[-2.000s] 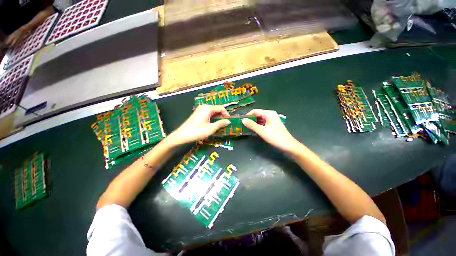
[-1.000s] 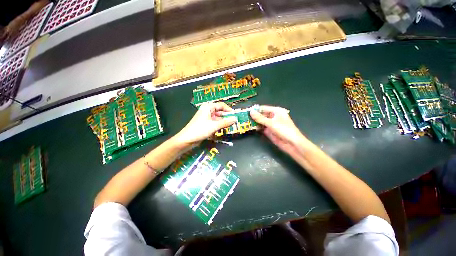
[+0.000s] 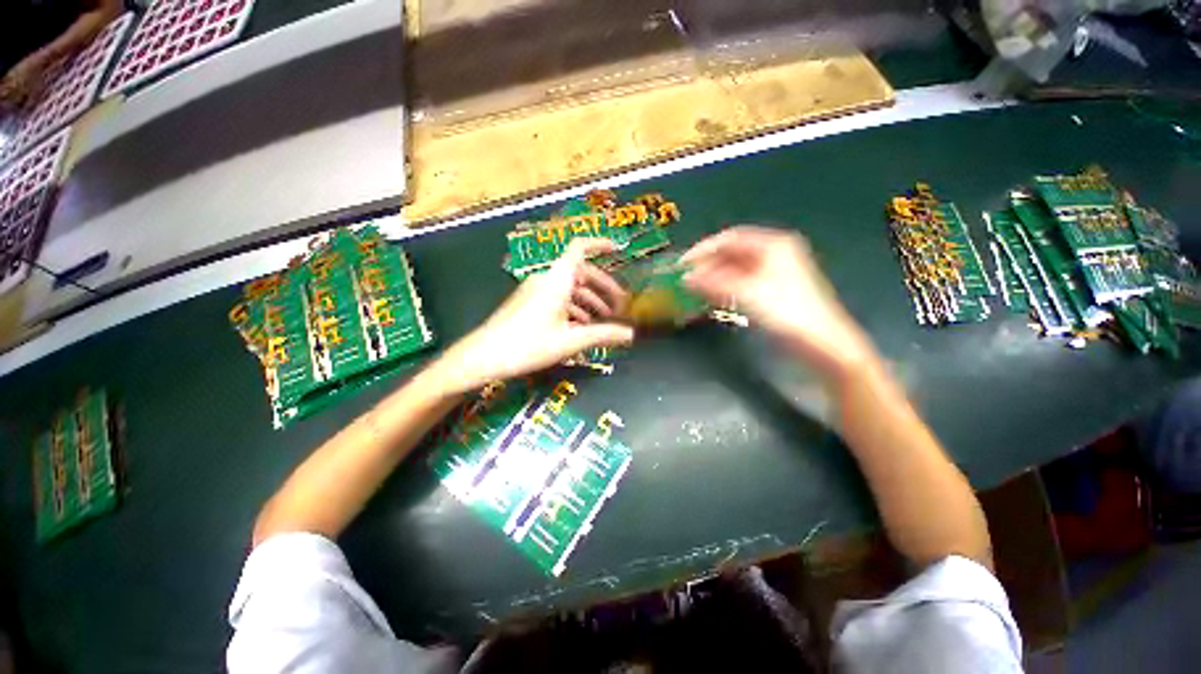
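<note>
My left hand (image 3: 576,310) is at the centre, fingers apart, beside a blurred PCB strip (image 3: 665,300); I cannot tell if it touches the strip. My right hand (image 3: 768,283) is blurred by motion, and its fingertips hold the strip's right end. A pile of separated boards (image 3: 576,234) with orange ends lies just beyond my hands. PCB panels (image 3: 547,481) lie nearer me, below my left hand, with glare on them. Part of a small board and a thin strip show under my hands.
Uncut panels (image 3: 340,323) lie to the left, with a smaller stack (image 3: 79,464) at far left. Narrow boards (image 3: 938,257) and a loose heap (image 3: 1093,257) lie right. Beyond are a grey-white board (image 3: 250,145), a wooden board (image 3: 632,125), white trays (image 3: 178,37), a plastic bag (image 3: 1034,46) and another person's hand (image 3: 33,79).
My hands held the strip together at both ends before. Now my left hand's fingers have spread and my right hand has moved slightly right and up, with the strip tilted and blurred.
</note>
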